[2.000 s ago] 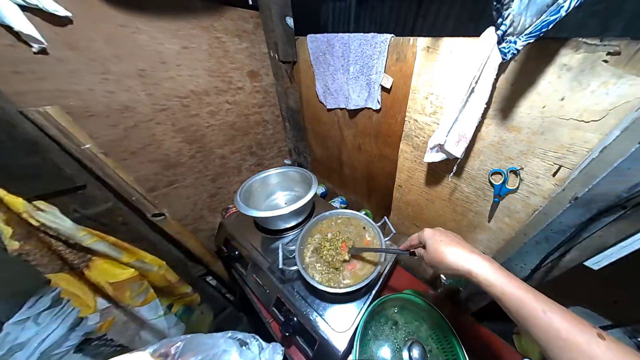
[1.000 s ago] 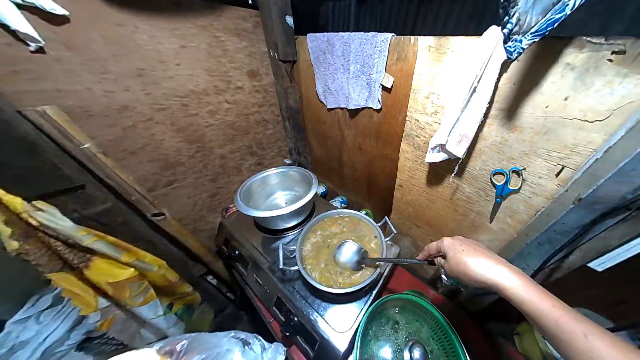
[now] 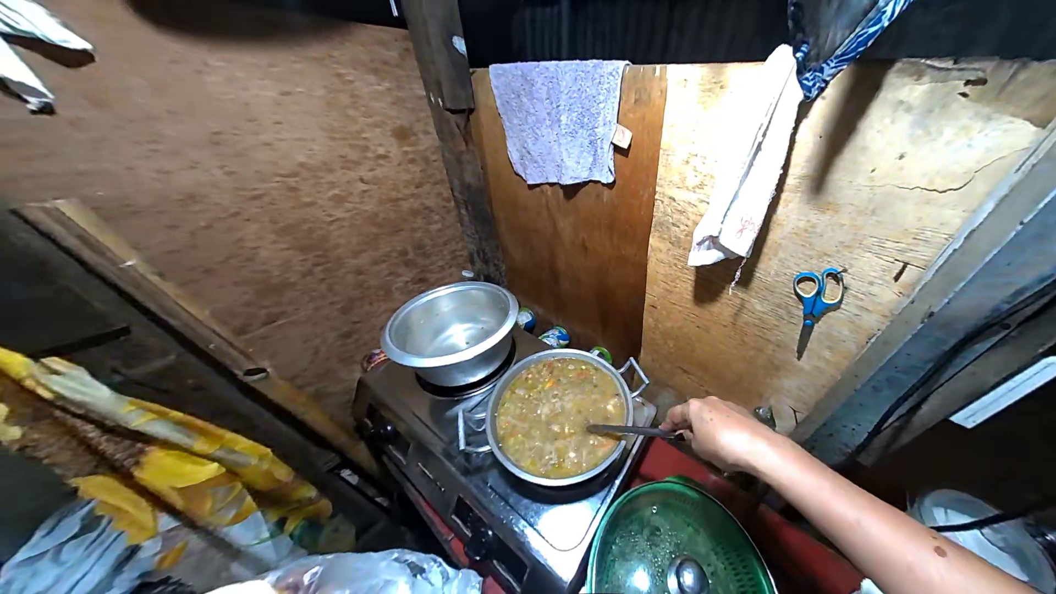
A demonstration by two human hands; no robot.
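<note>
My right hand [image 3: 716, 431] is closed around the dark handle of a metal ladle [image 3: 631, 431], right of the pot. The ladle's bowl is under the surface of a thick stew [image 3: 557, 412] with greenish and orange bits. That stew fills a two-handled metal pot [image 3: 492, 429] on the right burner of a gas stove [image 3: 536, 524]. An empty wide-rimmed aluminum pot [image 3: 450, 334] rests on the left burner. My left hand is out of view.
A green basket [image 3: 606, 528] under a glass lid [image 3: 660, 536] stands beside the stove's right edge. Blue-handled scissors [image 3: 813, 305], a purple towel [image 3: 561, 120] and a white cloth [image 3: 747, 173] hang on the walls. Yellow patterned fabric [image 3: 173, 466] and clear plastic [image 3: 379, 573] lie at left and bottom.
Two seconds ago the ladle held greenish bits above the stew; one second ago its bowl showed at the surface. Now the bowl is submerged. My right hand keeps hold of the handle.
</note>
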